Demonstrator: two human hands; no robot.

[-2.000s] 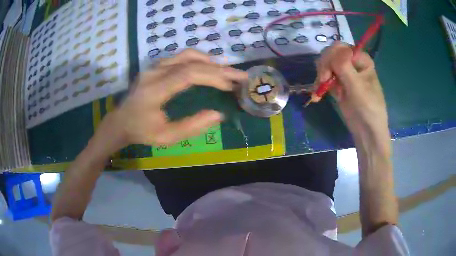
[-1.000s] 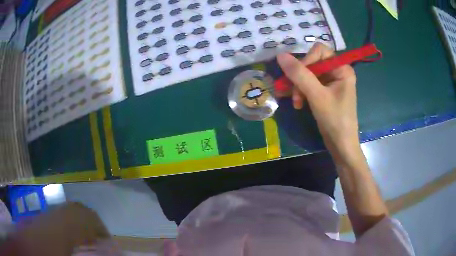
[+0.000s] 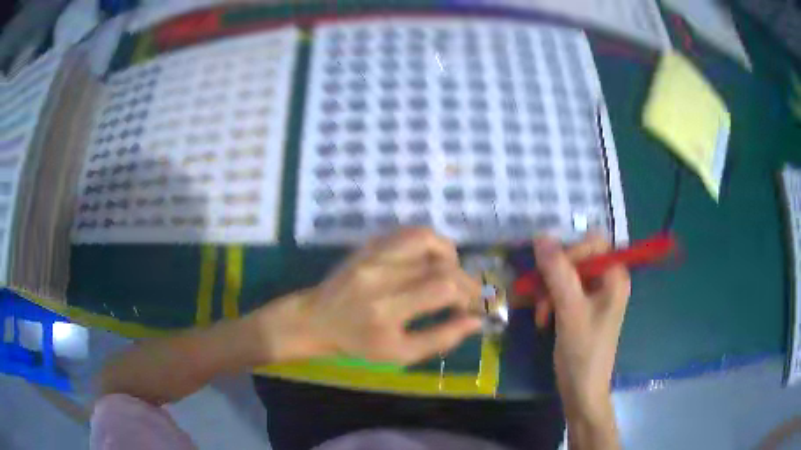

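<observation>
The round silver fixture lies on the green mat and is mostly hidden behind my left hand. My left hand is over its left side, with thumb and fingertips at its centre; blur hides whether they grip anything. A small pale part shows beside the fingertips. My right hand holds the red test probe, its front end pointing left at the fixture's right side. The white parts tray with rows of dark parts lies directly behind the fixture.
A second tray with dark and tan parts lies at left, beside a thick stack of board edges. A yellow sheet lies at right. Yellow tape runs along the front edge. A blue plastic crate stands below at left.
The view has tilted up, showing more of the trays. My left hand has come back from the lower left to the fixture. My right hand still holds the red probe at the fixture's right side.
</observation>
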